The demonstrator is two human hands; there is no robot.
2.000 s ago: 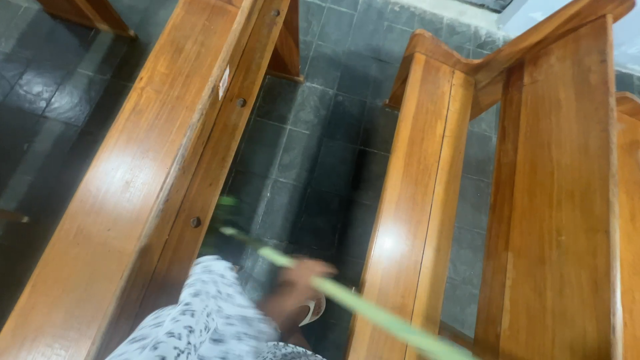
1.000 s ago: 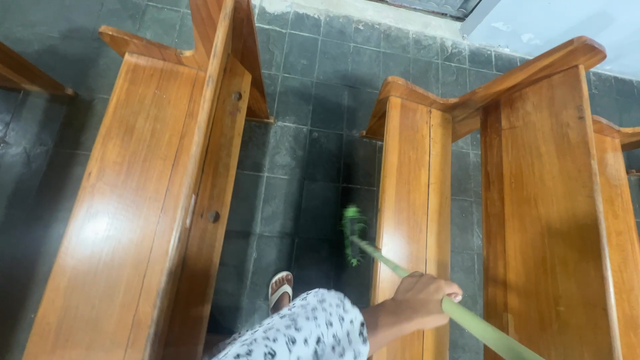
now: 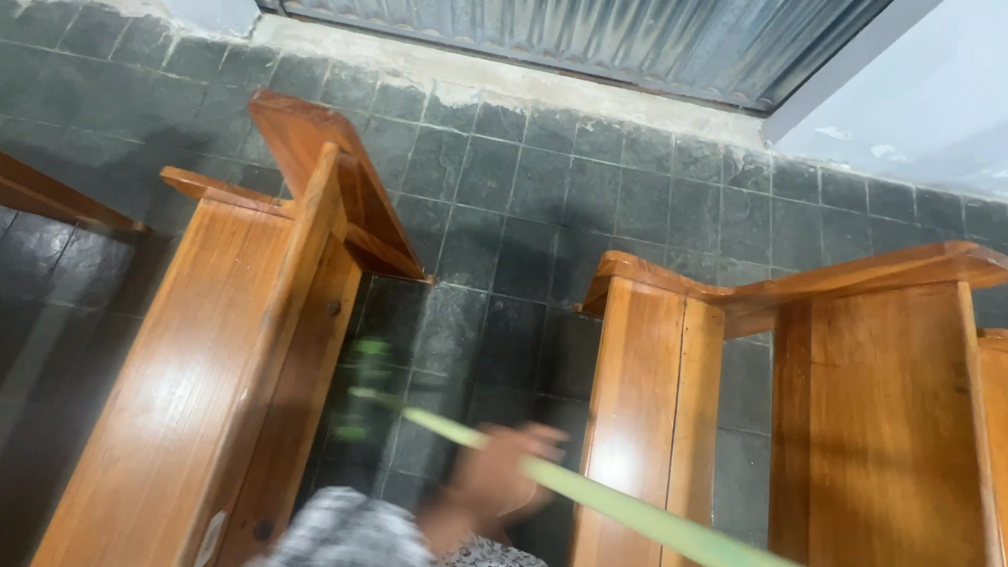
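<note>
My left hand, blurred, is closed around a pale green pole low in the middle of the view. From its patterned sleeve, the forearm reaches toward the right. The pole slants from the lower right edge up to a blurred green bristled head, seemingly a broom's. That head is over the dark floor tiles, beside the left wooden bench. Motion blur hides whether it touches the floor. My right hand is not in view.
A wooden bench is on the left, another bench with a broad wooden panel on the right. Dark tiles lie between them. Beyond are a pale sill, a corrugated metal door and a wall.
Since one second ago, the green head has swung from beside the right bench to beside the left bench. My left hand keeps its hold. The view has shifted toward the metal door.
</note>
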